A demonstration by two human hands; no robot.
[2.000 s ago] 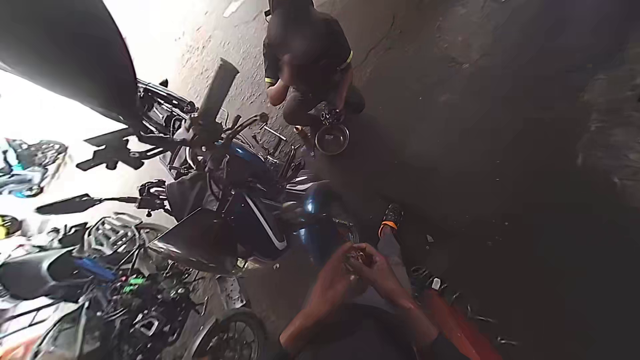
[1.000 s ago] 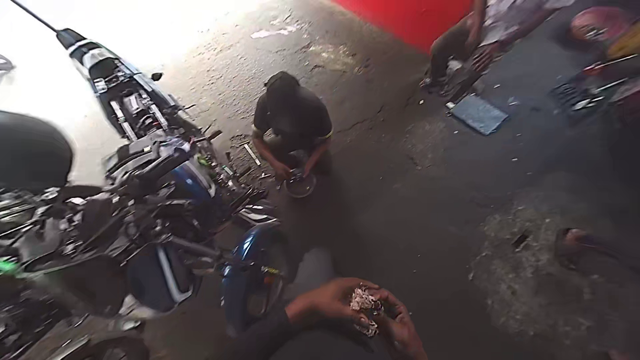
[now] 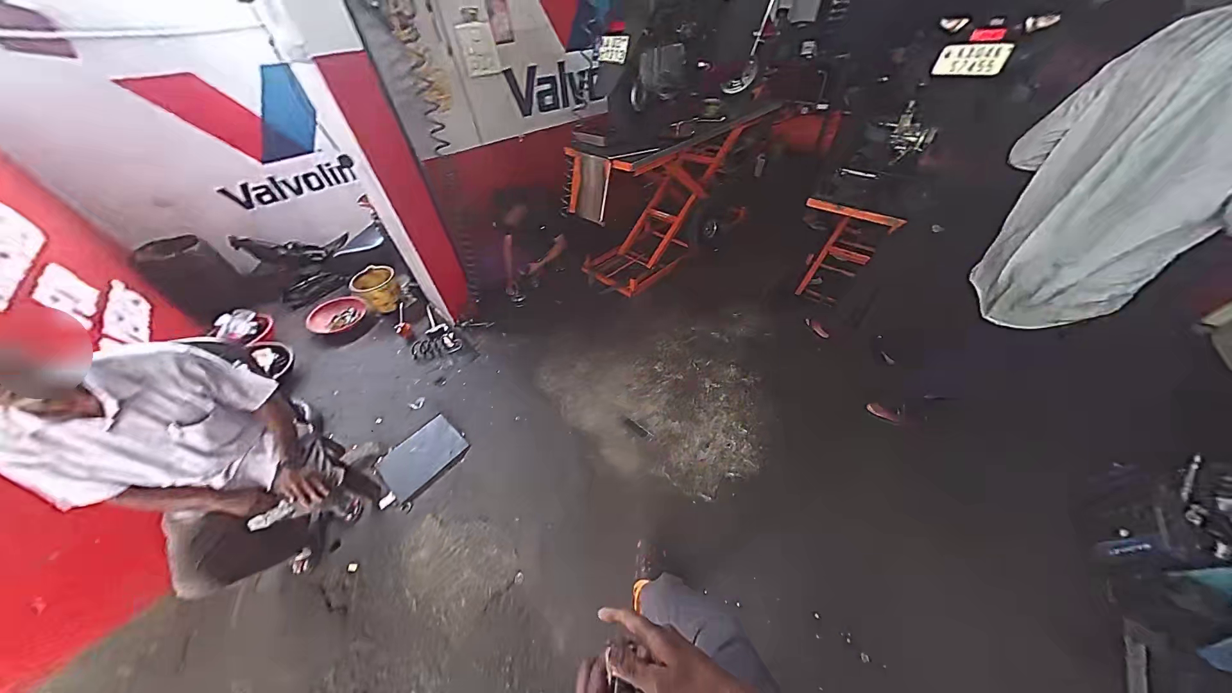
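At the bottom edge, my right hand (image 3: pixel 669 659) has its index finger stretched out to the left and its other fingers curled. Just left of it, only some fingers of my left hand (image 3: pixel 591 676) show; the rest is cut off by the frame. The two hands are close together, and a small thing shows between them, too hidden to name. Behind the hands is my leg in grey trousers (image 3: pixel 698 621), with an orange band near the ankle.
At left a person in a light shirt (image 3: pixel 183 423) crouches by a flat grey panel (image 3: pixel 423 462). Beyond stand a red basin (image 3: pixel 337 315), a yellow bucket (image 3: pixel 377 287) and an orange scissor lift (image 3: pixel 664 226). Another person (image 3: pixel 1088 202) stands at right; someone crouches near the lift.
The view has swung far to the right, away from the motorcycles. One second ago, my hands were together around a crumpled, light-coloured thing, which cannot be made out now.
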